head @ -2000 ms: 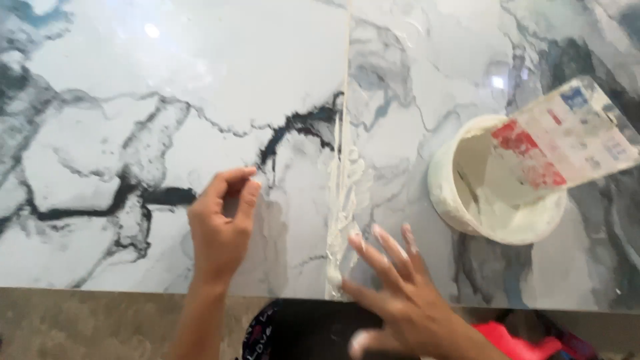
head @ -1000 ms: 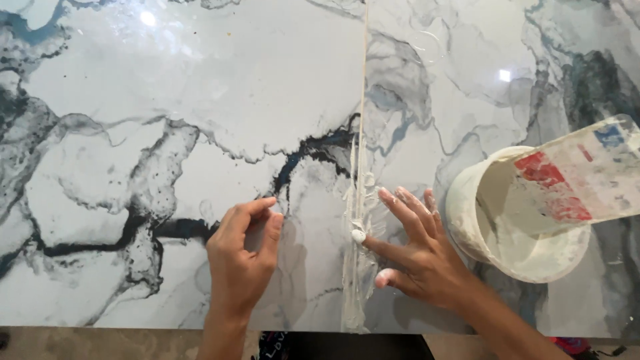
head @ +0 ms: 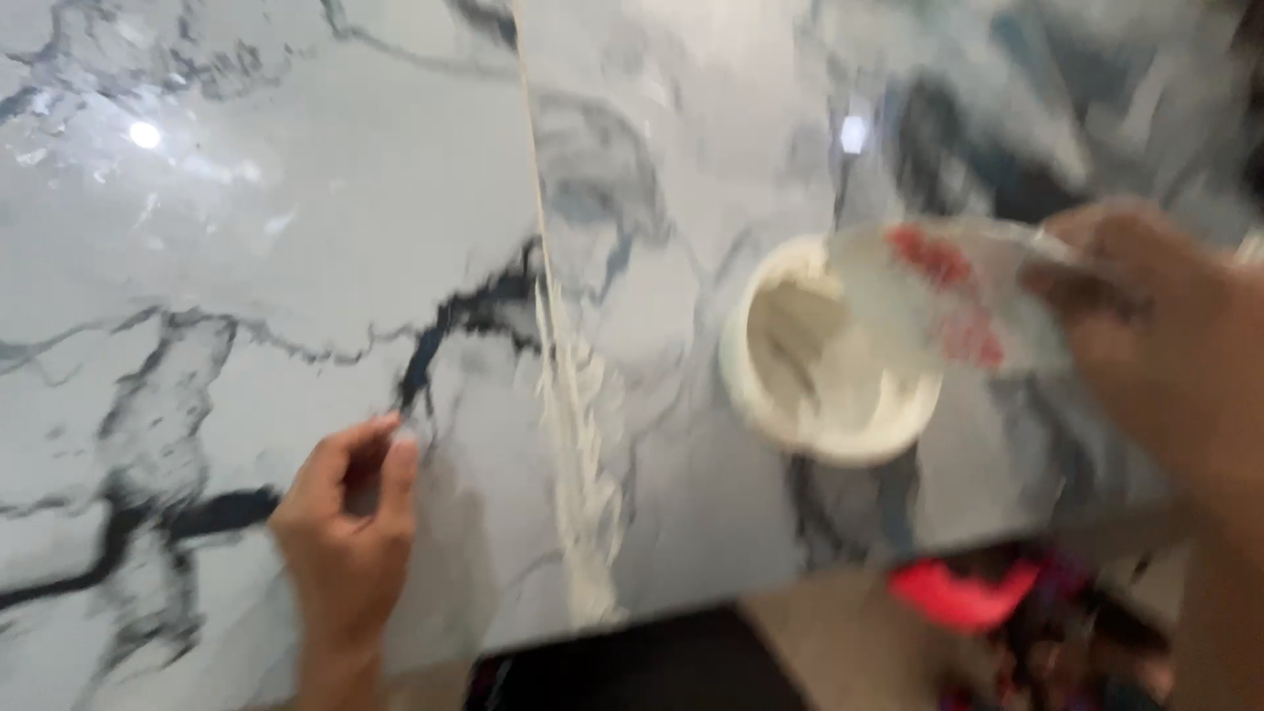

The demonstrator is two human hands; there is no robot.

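My right hand (head: 1136,306), blurred, grips a flat, paste-smeared plastic piece with red marks (head: 938,296), whose far end dips into a round white tub (head: 736,370). Pale cream paste (head: 829,385) lies inside the tub. Above the marbled surface, left of the seam, is my left hand (head: 346,504), thumb and forefinger curled towards each other; nothing shows between them. Along the seam between two marbled slabs (head: 538,197), smeared cream paste (head: 583,474) covers the near part, mostly on the right side.
The slabs' near edge (head: 691,612) runs across the lower view. Below it are a dark seat-like shape (head: 642,662) and a bright pink-red thing (head: 963,592) that I cannot identify. Lights reflect off the glossy surface.
My right hand has left the paste on the seam and moved right to take hold of the plastic piece at the tub. My left hand keeps much the same pose.
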